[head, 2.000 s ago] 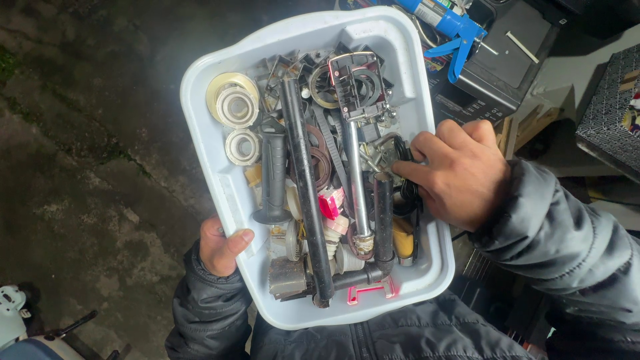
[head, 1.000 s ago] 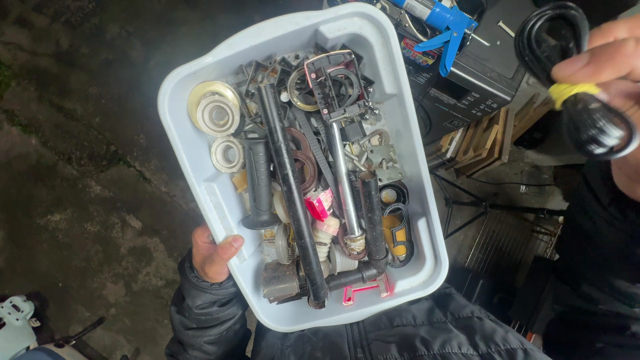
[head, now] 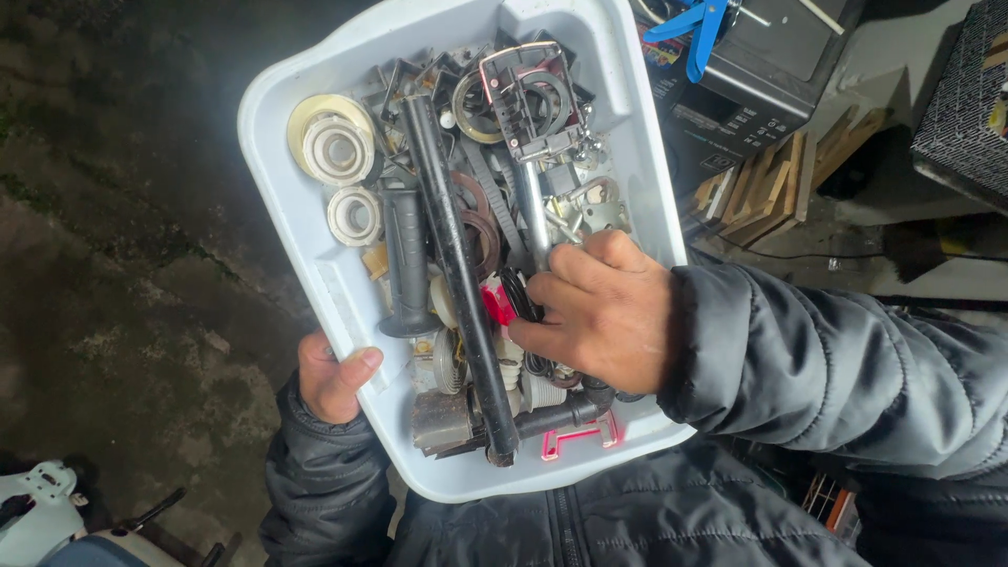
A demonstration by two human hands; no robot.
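My left hand point(head: 335, 378) grips the left rim of a white plastic tub point(head: 295, 228), thumb over the edge. Inside the tub, my right hand point(head: 602, 311) has its fingers closed on a coiled black cable point(head: 517, 295), beside a pink piece point(head: 497, 303). A long black metal tube point(head: 453, 260) lies lengthwise across the contents. To its left are a black ribbed handle grip point(head: 407, 256), rolls of tape point(head: 339, 150) and a smaller white ring point(head: 354, 216). A bicycle pedal point(head: 531, 102) and a chrome rod point(head: 535, 209) lie at the upper right. A pink-edged bracket point(head: 581, 437) sits near the bottom.
Right of the tub stands a black appliance point(head: 732, 102) with a blue-handled tool point(head: 697, 31) on top. Wooden slats point(head: 768, 193) and a thin cable are below it. A patterned box point(head: 965, 102) is at the far right. White and dark parts point(head: 39, 504) stand at the lower left.
My right hand has brought the coiled black cable from the upper right, outside the tub, down into the tub. My left hand still holds the rim.
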